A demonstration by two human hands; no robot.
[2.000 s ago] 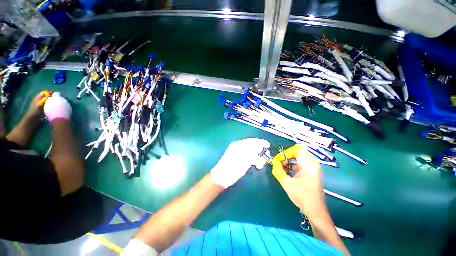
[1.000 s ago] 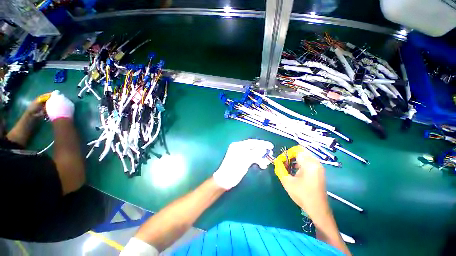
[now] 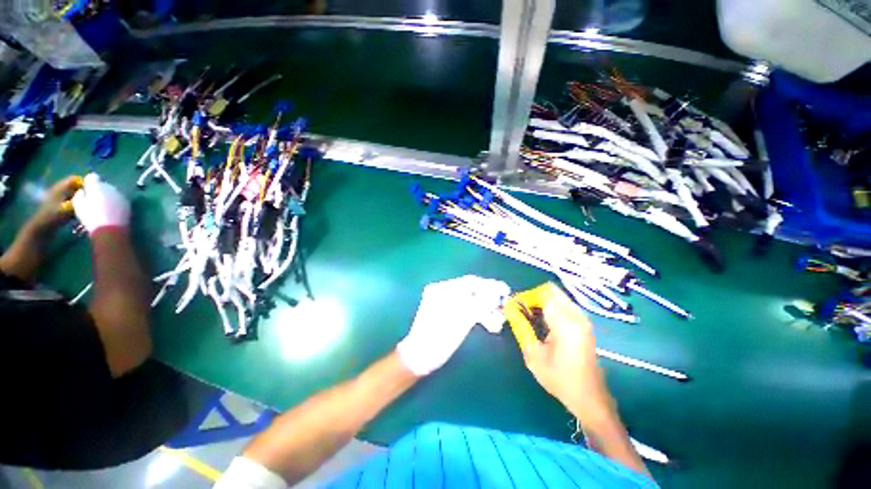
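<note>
My left hand (image 3: pixel 451 320), in a white glove, has its fingertips closed on a small connector housing at the end of a wire harness; the housing is mostly hidden now. My right hand (image 3: pixel 554 336), with yellow on thumb and fingers, is just to the right and pinches thin dark leads at the housing. The fingertips of both hands nearly touch. A white harness length (image 3: pixel 642 363) shows to the right of my right hand, and a white end (image 3: pixel 649 449) shows below near my forearm. Which of these belongs to the held harness I cannot tell.
A fan of harnesses with blue ends (image 3: pixel 544 246) lies beyond my hands. A tangled pile (image 3: pixel 659 158) lies behind the metal post (image 3: pixel 519 91). Another pile (image 3: pixel 239 215) lies left. A blue bin (image 3: pixel 826 158) stands far right. A neighbour's gloved hand (image 3: pixel 101 203) works at left.
My right hand has moved slightly left, closing the gap to my left fingertips. The blue housing and leads that showed between them are now mostly covered. The view has shifted slightly.
</note>
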